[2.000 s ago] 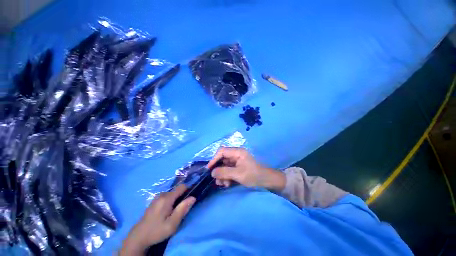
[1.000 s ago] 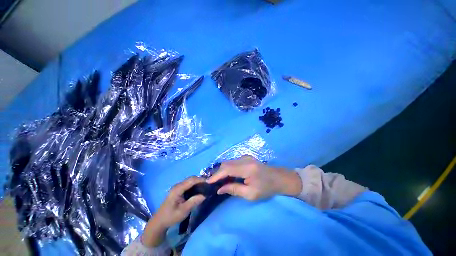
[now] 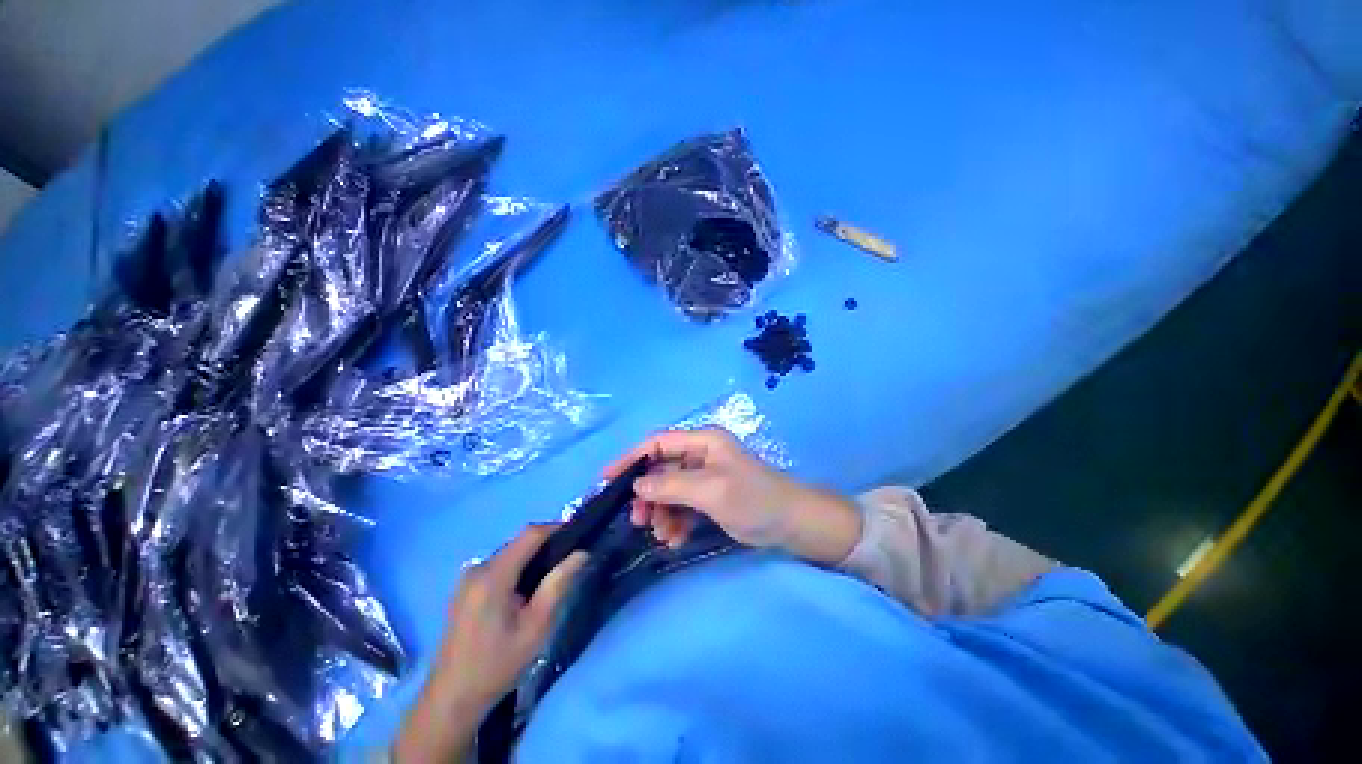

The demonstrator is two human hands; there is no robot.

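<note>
A black moulded part (image 3: 586,523) slants up to the right close in front of my body. My left hand (image 3: 505,615) grips its lower left portion. My right hand (image 3: 714,490) holds the upper right end between thumb and fingers; whether a small plug is in those fingers cannot be told. Bagged black parts (image 3: 598,597) lie beneath it against my front, partly hidden by my hands. A loose cluster of small black plugs (image 3: 778,345) lies beyond my right hand, with a single plug (image 3: 851,305) apart to its right.
A large pile of bagged parts (image 3: 224,478) covers the left of the blue-sheeted table (image 3: 1016,179). A bag of plugs (image 3: 695,224) with an open mouth lies beyond the cluster. A tan marker or small knife (image 3: 857,238) lies to its right. Dark green floor (image 3: 1135,448) shows beyond the right edge.
The view has shifted back and forth. My hands were closer together on the part a second ago; now they are further apart, and the part's upper end shows at my right fingertips.
</note>
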